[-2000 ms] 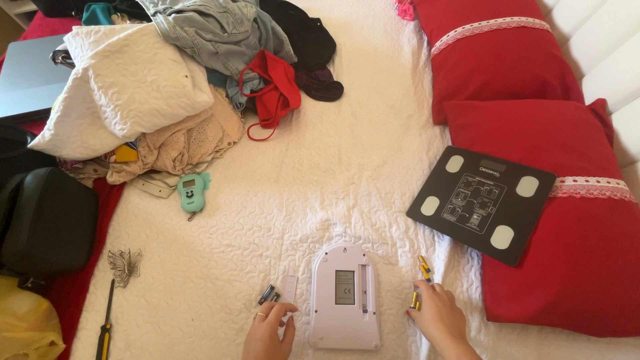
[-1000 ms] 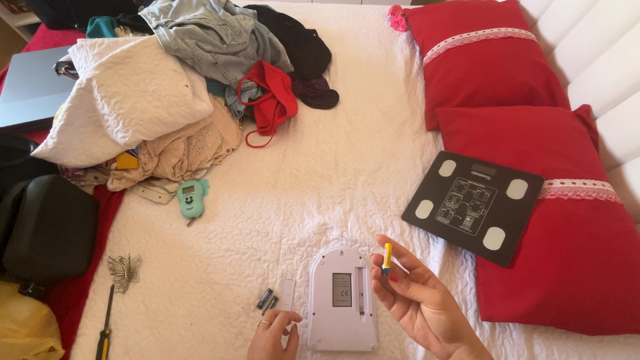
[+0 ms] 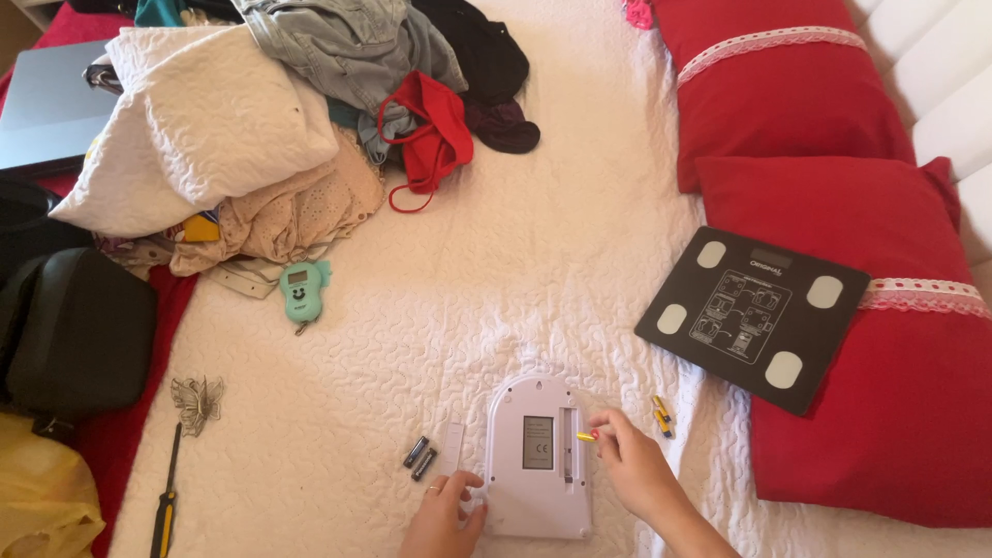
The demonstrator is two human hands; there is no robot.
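Observation:
A white plastic device [image 3: 521, 496], arched at one end, lies back side up with its long battery compartment [image 3: 568, 446] uncovered. My right hand [image 3: 632, 465] pinches a yellow battery [image 3: 587, 437] just beside that compartment. At the device's left edge rests my left hand [image 3: 448, 515], a ring on one finger, its fingers apart and nothing seen in them. The narrow white battery cover [image 3: 453, 448] lies just beyond its fingertips. Two dark batteries [image 3: 421, 459] are left of the cover, and two yellow and black batteries [image 3: 661, 416] lie right of my right hand.
A black bathroom scale [image 3: 752, 310] leans on a red pillow [image 3: 876, 403]. Farther left are a turquoise hanging scale [image 3: 301, 293], a wire butterfly [image 3: 197, 403], a screwdriver [image 3: 164, 511] and a black case [image 3: 81, 333]. Clothes [image 3: 356, 54] and a folded white quilt [image 3: 209, 124] are piled at the upper left.
My right hand has lowered from its raised position, bringing the yellow battery to the device's compartment. Two seconds ago that hand was at the yellow batteries on the bed.

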